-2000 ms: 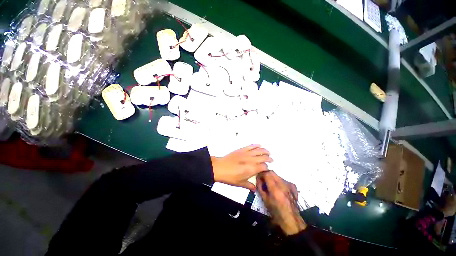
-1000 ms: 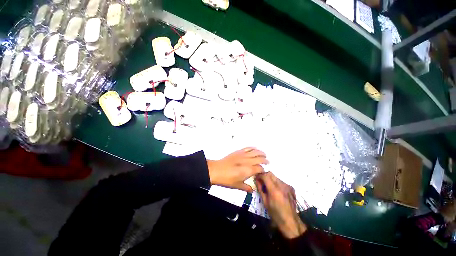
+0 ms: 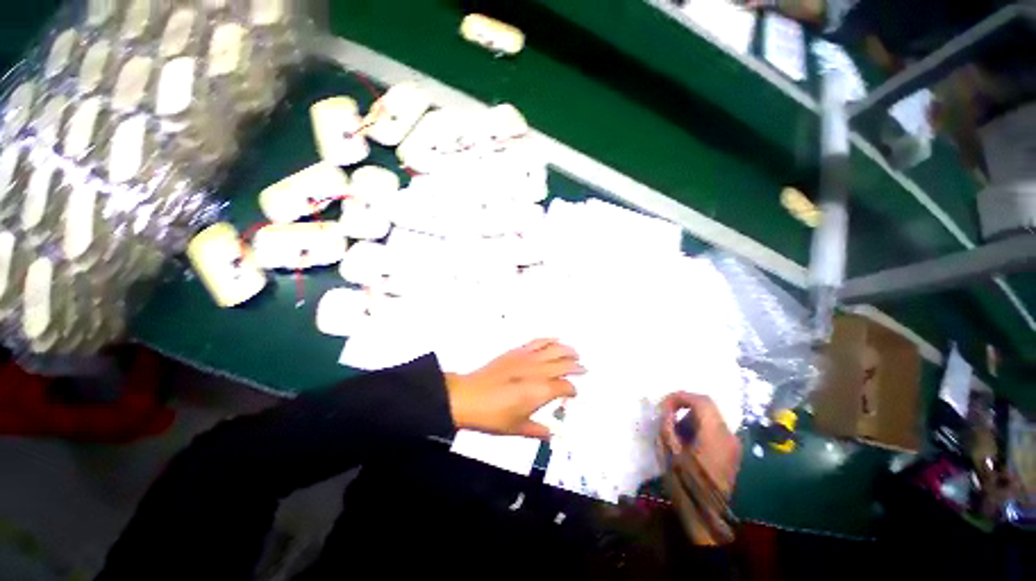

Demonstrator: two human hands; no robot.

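Note:
White sheets (image 3: 636, 295) lie overlapping on the green bench, washed out by glare. My left hand (image 3: 517, 389) rests on them, palm down; whether something is under its fingers cannot be seen. My right hand (image 3: 702, 437) is to its right over the sheets, fingers curled around a small dark tool (image 3: 685, 428), possibly tweezers. The tips of the tool are lost in the glare. Cream-white wired housings (image 3: 299, 245) with thin red wires are piled left of and above the sheets.
Clear trays with cream units (image 3: 127, 148) are stacked at far left. Clear plastic film (image 3: 755, 306), a yellow item (image 3: 783, 431) and an open cardboard box (image 3: 869, 382) are at right. Single units (image 3: 492, 34) lie on the green conveyor (image 3: 636, 108) beyond the pale rail. A grey frame post stands at upper right.
My right hand has moved right, away from my left hand; the two were together before. My left hand stays on the sheets. The whole view has shifted slightly, and a unit on the conveyor shows more fully.

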